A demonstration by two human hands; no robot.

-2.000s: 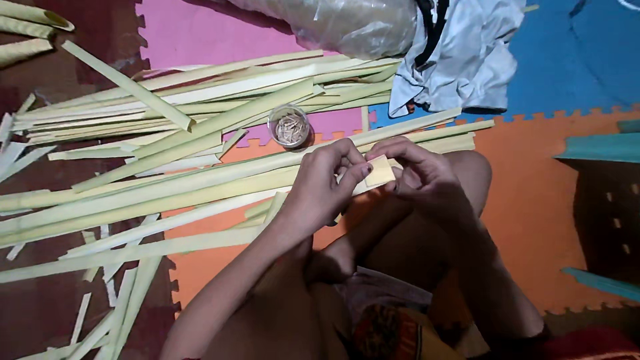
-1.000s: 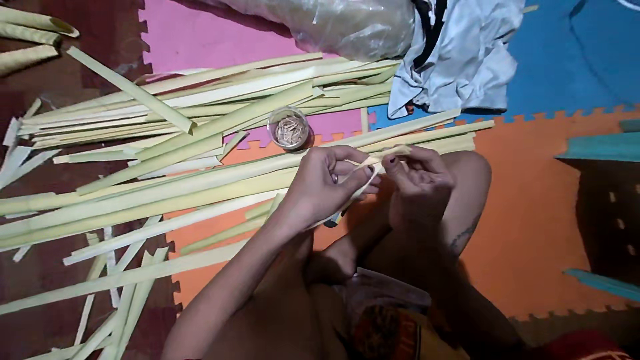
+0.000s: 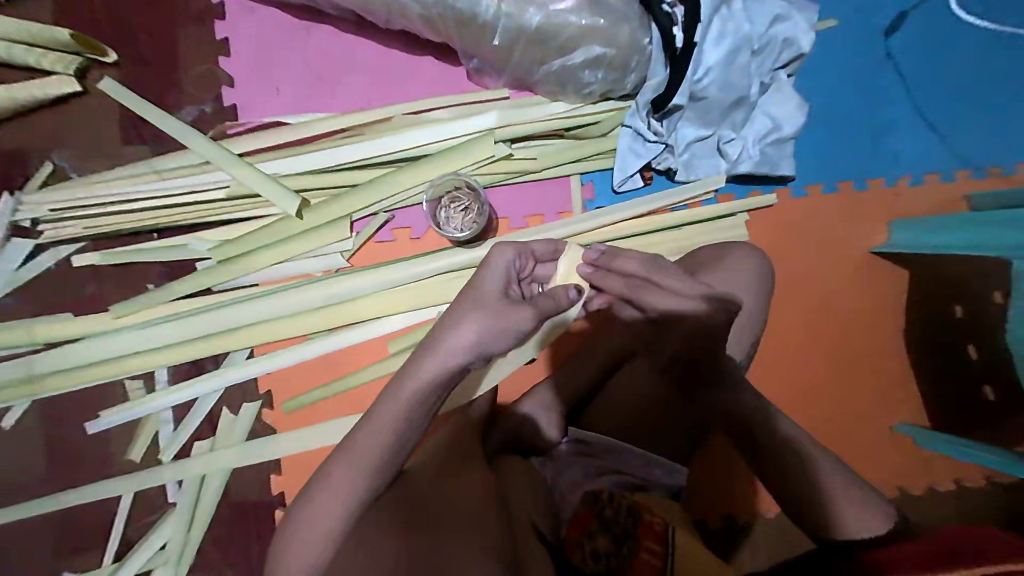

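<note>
A long pale yellow-green palm-leaf strip (image 3: pixel 512 364) runs from the lower left under my left forearm up to my hands, where its end is bent over. My left hand (image 3: pixel 520 296) grips this end, thumb on top. My right hand (image 3: pixel 652 284) touches the same end from the right, fingers together and nearly straight; how firmly it holds is partly hidden. Just above my left hand stands a clear round tub (image 3: pixel 458 206) of small thin wooden-looking pieces. Long leaf strips (image 3: pixel 320 300) lie side by side behind and left of my hands.
More strips (image 3: pixel 384 144) are piled farther back. Rolled leaf pieces (image 3: pixel 48 60) lie at the upper left. A plastic-wrapped bundle (image 3: pixel 560 48) and a light cloth (image 3: pixel 720 96) are at the back. A teal object (image 3: pixel 952 232) stands right, on the interlocking foam mats (image 3: pixel 840 320).
The leaf end, a flat squarish fold between both hands two seconds ago, now stands raised at my left fingertips. My right hand's fingers, bent a second ago, are now straighter and laid against it.
</note>
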